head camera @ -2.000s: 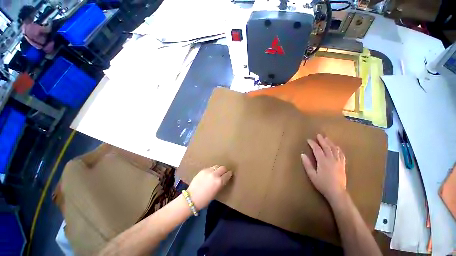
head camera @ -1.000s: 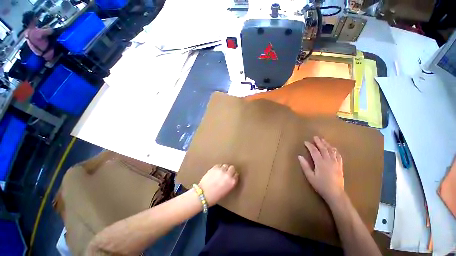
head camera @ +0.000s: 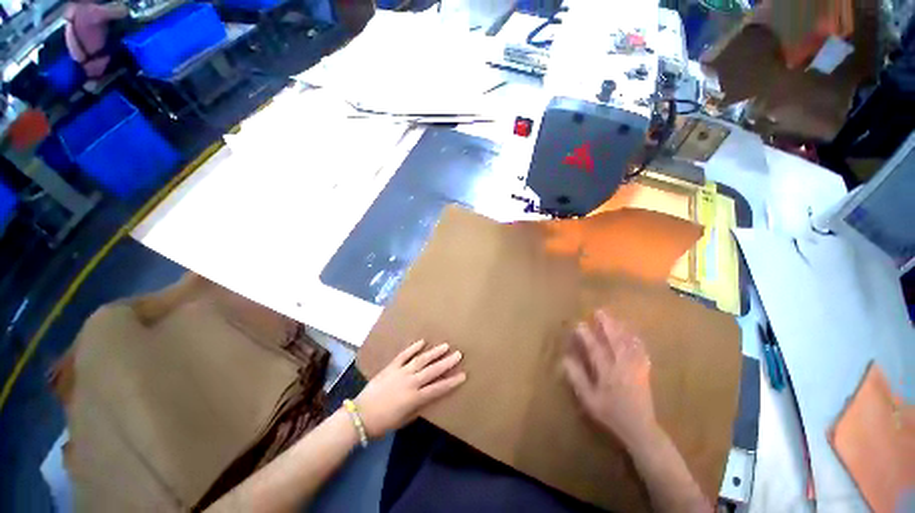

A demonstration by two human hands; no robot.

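A large brown panel (head camera: 502, 301) lies in front of the sewing machine, its lower edge over the table's front edge. Orange lining (head camera: 632, 243) shows beyond its far edge, under the grey machine head (head camera: 585, 155) and beside the yellow clamp frame (head camera: 714, 255). My left hand (head camera: 411, 383) lies flat on the panel's left part, fingers spread. My right hand (head camera: 610, 373) rests on the panel right of its middle, slightly blurred, fingers a little apart. Neither hand grips anything visible. The needle area is too small to make out.
A stack of brown panels (head camera: 171, 391) is at lower left. White sheets (head camera: 291, 170) lie left of the machine. Teal-handled snips (head camera: 773, 363), an orange piece (head camera: 878, 441) and a screen (head camera: 888, 210) are at right. Blue bins (head camera: 115, 145) and a person (head camera: 88, 38) are at upper left.
My left hand has opened from curled fingers to flat. My right hand has shifted left on the panel. The camera view has turned, so the machine appears lower and further right.
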